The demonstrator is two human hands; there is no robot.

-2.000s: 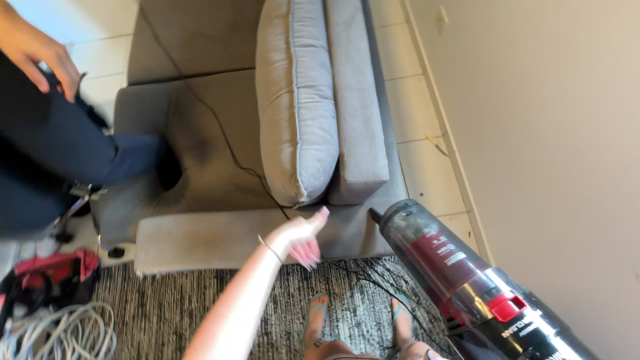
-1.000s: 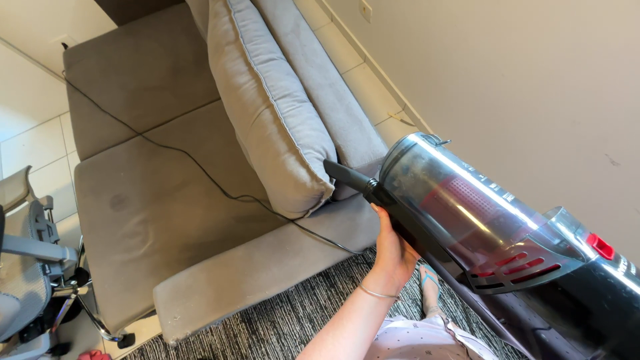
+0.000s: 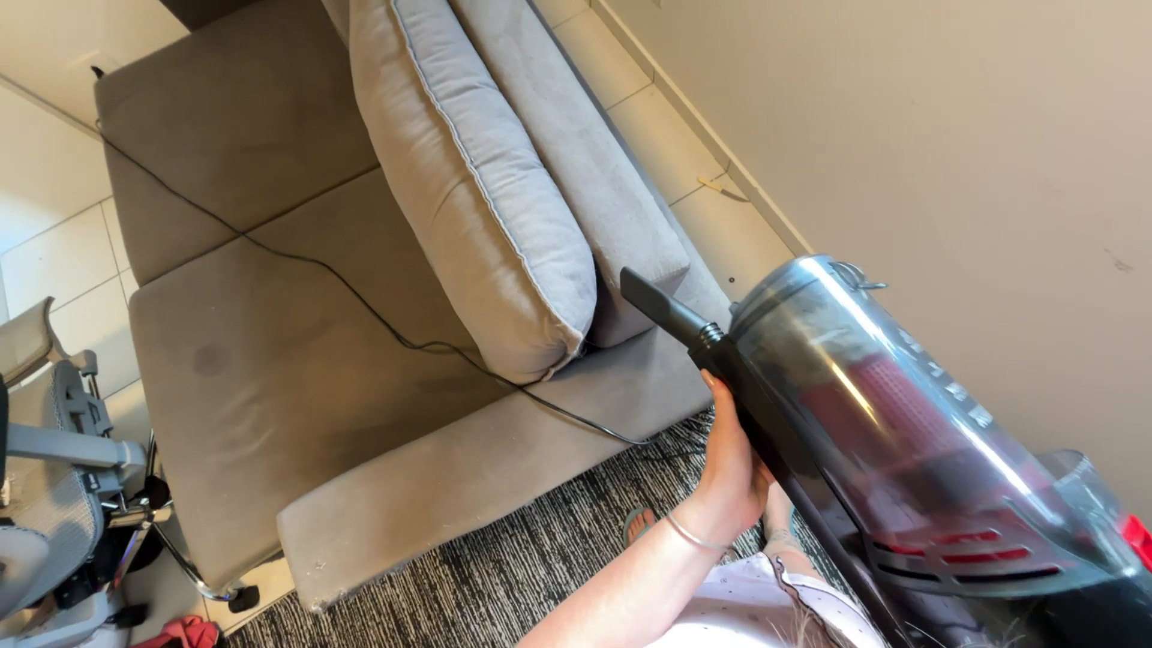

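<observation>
A handheld vacuum cleaner [image 3: 900, 432] with a clear dust canister fills the lower right. My left hand [image 3: 733, 459], with a thin bracelet at the wrist, grips the underside of its black body near the front. The black crevice nozzle [image 3: 661, 304] points up and left, in front of the end of the sofa's padded backrest [image 3: 576, 153]. Left of the nozzle, a grey cushion [image 3: 504, 216] leans along the backrest. A black power cord [image 3: 315, 261] runs across the sofa seat [image 3: 297, 378] and over the armrest [image 3: 486, 477]. My right hand is out of view.
An office chair [image 3: 63, 450] on casters stands at the left, with a red cloth [image 3: 184, 633] on the floor below it. A striped rug [image 3: 468, 567] lies under my feet. Floor tiles [image 3: 666, 153] run between the sofa and the wall [image 3: 945, 135] at right.
Two seconds ago my left hand was free of the vacuum; now it holds the front of the body. The person at the left has gone from view. The view has turned.
</observation>
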